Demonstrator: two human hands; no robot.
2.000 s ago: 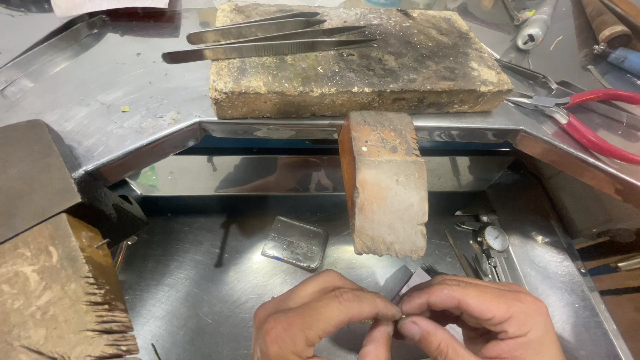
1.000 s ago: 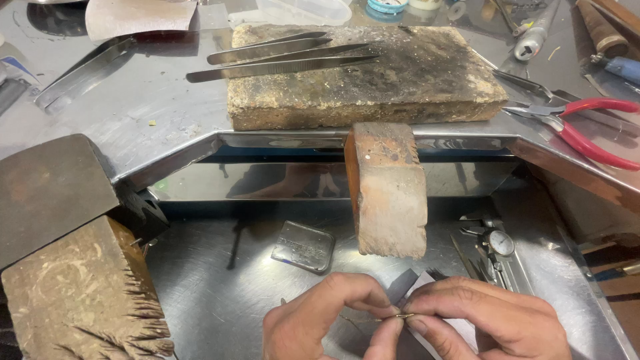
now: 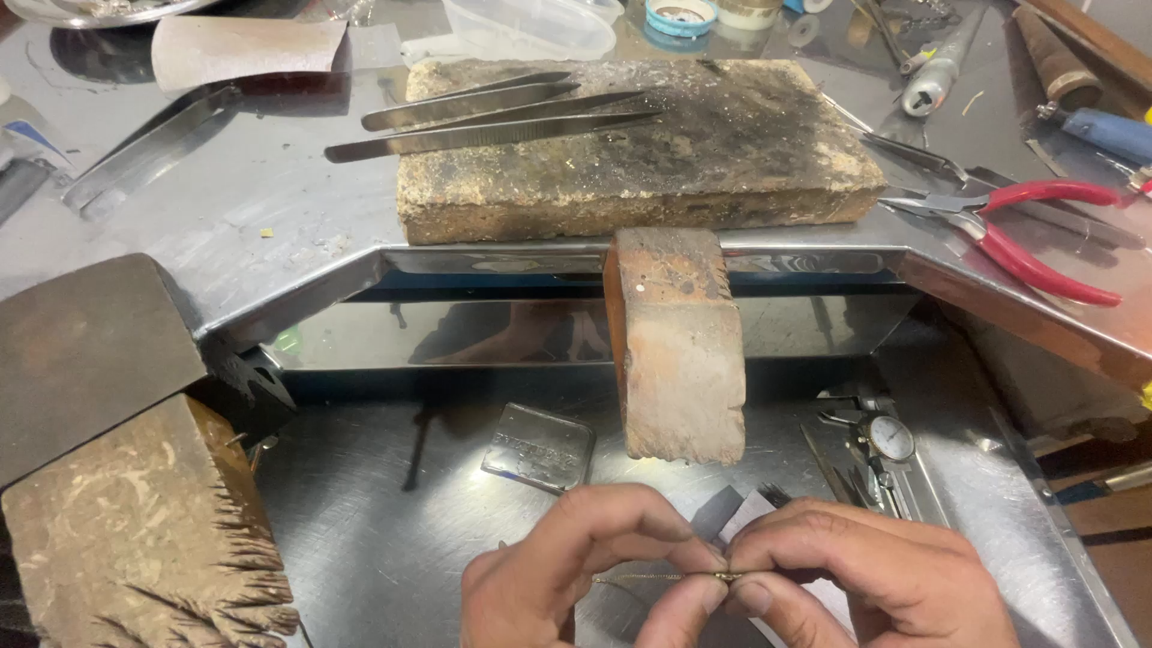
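My left hand [image 3: 594, 562] and my right hand [image 3: 873, 571] meet fingertip to fingertip at the lower middle. Between thumbs and index fingers they pinch a small gold-coloured piece [image 3: 725, 576]. A thin gold-coloured chain [image 3: 643, 577] runs left from it, behind the left fingers; how its far end lies is hidden. Sheets of abrasive paper [image 3: 745, 515] lie beneath the hands, partly covered. Just above the hands, a worn wooden bench pin [image 3: 684, 378] juts from the bench edge. A flat metal tin [image 3: 540, 447] lies in the tray, up and left of my left hand.
A scorched soldering block [image 3: 630, 171] bears several metal tweezers [image 3: 495, 135]. Red-handled pliers [image 3: 999, 225] lie at right. A dial caliper [image 3: 891, 441] sits in the metal tray. At left stand a steel block [image 3: 90, 360] and a notched wooden block [image 3: 135, 531]. More tweezers [image 3: 148, 148] lie upper left.
The pinched piece and the chain show more plainly between the fingers than two seconds ago. Both hands have stayed together near the bench pin. The view has shifted a little.
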